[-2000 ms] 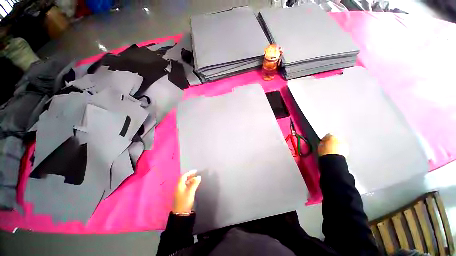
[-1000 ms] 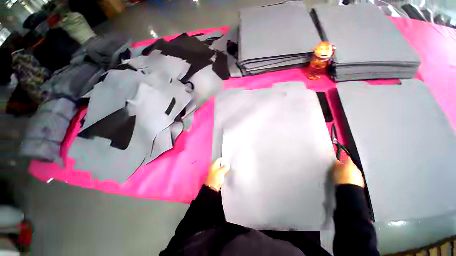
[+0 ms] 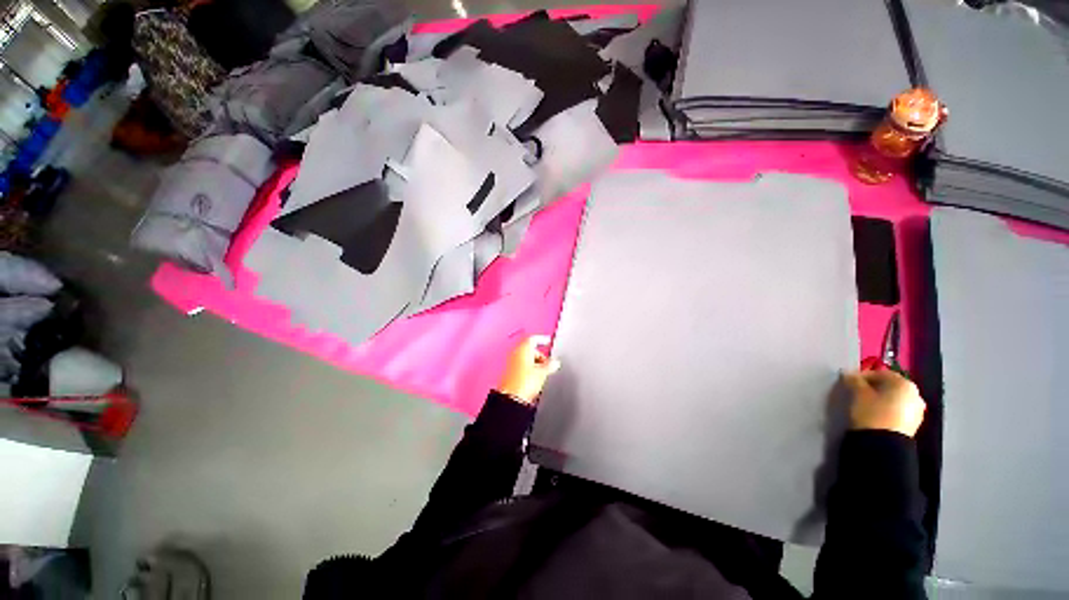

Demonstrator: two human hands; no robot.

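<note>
A large grey cut panel (image 3: 709,340) lies in front of me on the pink table cover (image 3: 428,352), with a small notch in its far edge. My left hand (image 3: 530,368) is at the panel's left edge, fingers curled on it. My right hand (image 3: 884,402) grips its right edge. Scissors (image 3: 893,338) lie just beyond my right hand, partly hidden by it. Another grey panel (image 3: 1008,387) lies to the right, cut off by the picture's edge. Whether anything lies under the middle panel cannot be told.
A black phone (image 3: 875,259) lies right of the panel. An orange bottle (image 3: 900,135) stands between panel stacks (image 3: 785,59) at the far side. A heap of grey and black scraps (image 3: 410,176) lies left. Grey bundles (image 3: 209,193) are beyond it.
The view has turned left. A panel was drawn from the right onto the middle one; it now lies flatter and lined up there. My right hand moved from the right panel to the middle one.
</note>
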